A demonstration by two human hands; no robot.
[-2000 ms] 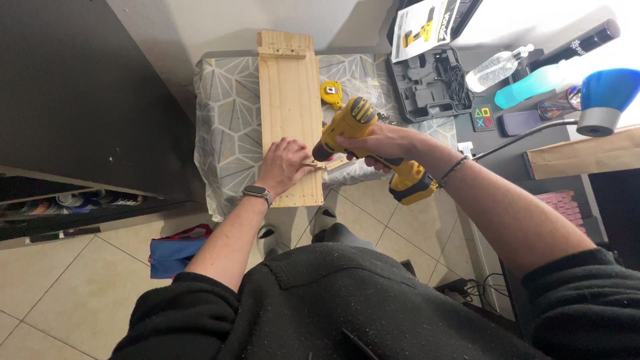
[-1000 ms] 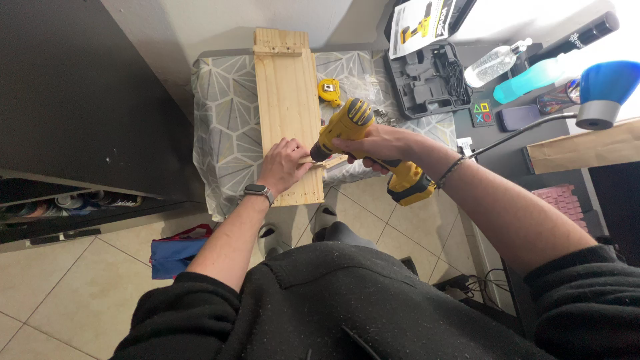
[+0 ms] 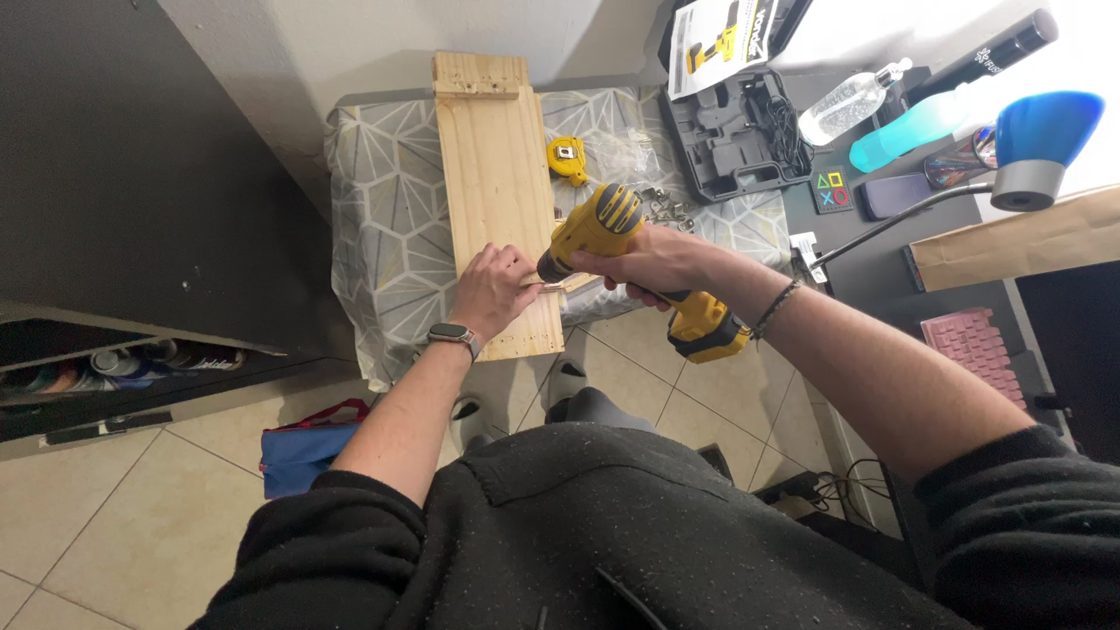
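My right hand (image 3: 643, 262) grips a yellow and black cordless drill (image 3: 604, 214), its chuck pointing down and left toward a small wood strip (image 3: 573, 282). My left hand (image 3: 494, 284) presses that strip with its fingertips near the lower part of a long pine board (image 3: 490, 184); the chuck is right beside those fingertips. The bit and its tip cannot be made out. A short wooden cleat (image 3: 477, 90) lies across the far end of the board. Right of the board is a yellow tape measure (image 3: 567, 160), with loose metal hardware (image 3: 669, 208) near the drill.
The board rests on a table with a patterned cloth (image 3: 385, 192). An open black drill case (image 3: 739, 131) with a leaflet (image 3: 722, 39), bottles (image 3: 910, 127) and a blue lamp (image 3: 1046, 144) stand at the right. A dark cabinet (image 3: 149, 157) is at the left, a blue bag (image 3: 306, 451) on the floor.
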